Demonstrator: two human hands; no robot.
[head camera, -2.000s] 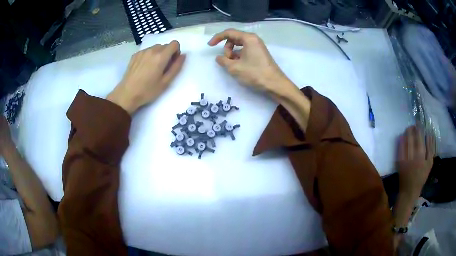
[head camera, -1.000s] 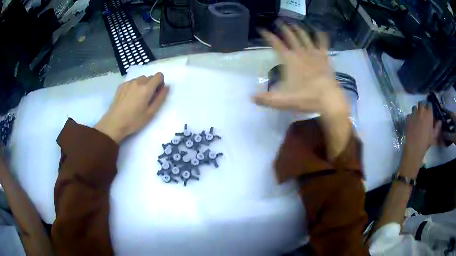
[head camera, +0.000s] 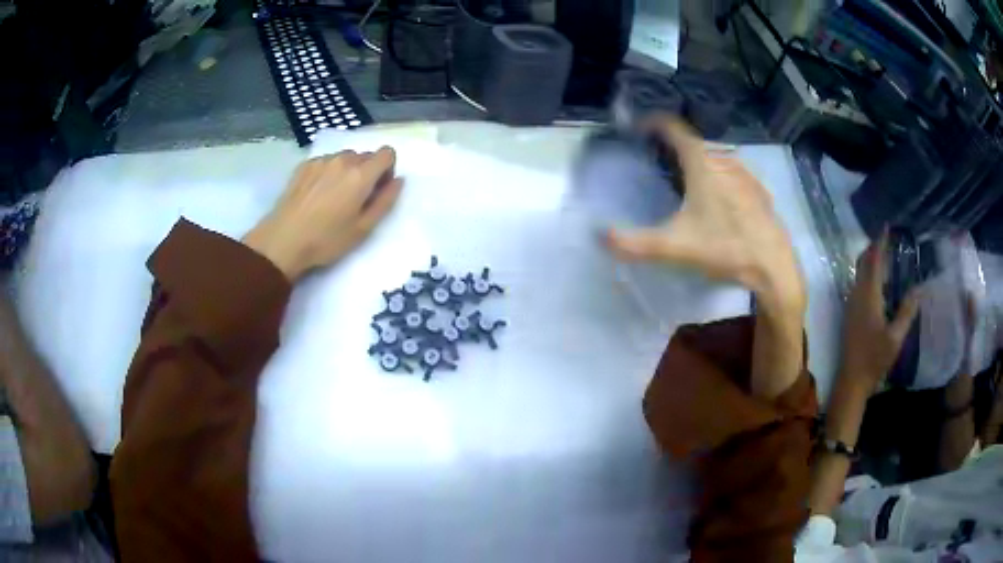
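Observation:
A loose cluster of small dark armed parts with pale round centres (head camera: 431, 319) lies on the white foam sheet (head camera: 440, 440) between my forearms. My left hand (head camera: 330, 209) rests on the sheet up and left of the cluster, fingers curled, with nothing seen in it. My right hand (head camera: 720, 220) is at the upper right, its thumb and fingers spread around a blurred rounded housing (head camera: 625, 185) with a dark rim and a pale, clear-looking face. Motion blur hides the exact finger contact.
A black perforated strip (head camera: 308, 83) and squat dark blocks (head camera: 528, 75) stand behind the sheet. Cables and equipment are at the back right. A neighbour's hand (head camera: 880, 319) is at the right beside a shiny wrapped thing (head camera: 944, 308). Another person's arm (head camera: 44, 396) is at the left edge.
My right hand has moved out to the right, and is now around the housing, which has shifted left and blurred. My left hand and the cluster keep their places; the view has shifted.

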